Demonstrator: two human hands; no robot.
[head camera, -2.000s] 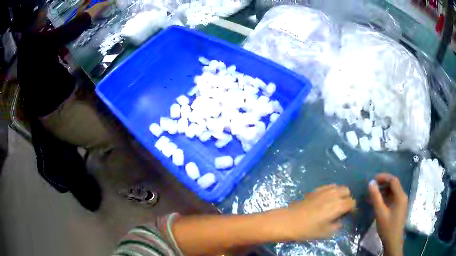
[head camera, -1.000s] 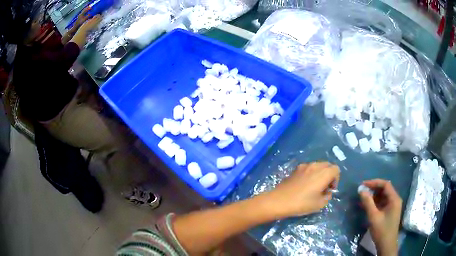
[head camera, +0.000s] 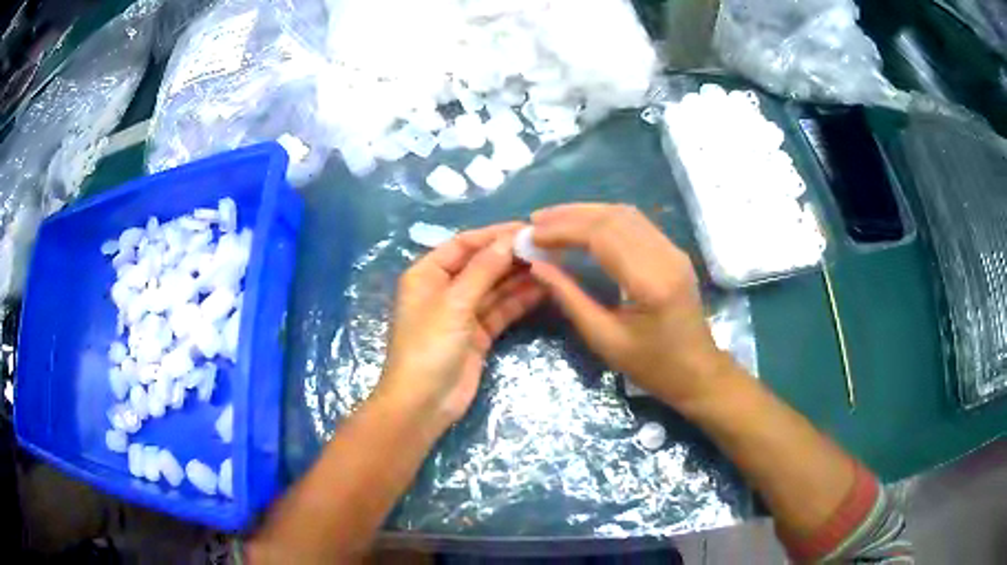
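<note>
My left hand (head camera: 447, 315) and my right hand (head camera: 629, 298) meet over the clear plastic sheet (head camera: 530, 441). A small round white piece (head camera: 525, 244) is pinched in my right fingertips, against my left fingertips. Whether my left fingers also hold a shell is hidden. A loose translucent shell (head camera: 431, 234) lies just beyond my left hand. A white disc (head camera: 650, 436) lies on the sheet below my right wrist. The blue bin (head camera: 271, 364), left of my hands, holds many white capsules.
A bag of loose shells (head camera: 486, 66) spills beyond my hands. A clear tub of white parts (head camera: 745, 188), a thin yellowish stick (head camera: 839, 337) and a phone (head camera: 856, 177) are at the right. Clear ribbed trays (head camera: 972, 265) stand far right. Another bag (head camera: 237, 83) is at the back left.
The view has swung right, putting the bin at the left and showing the phone and stick. My hands were apart and have come together at the small white piece.
</note>
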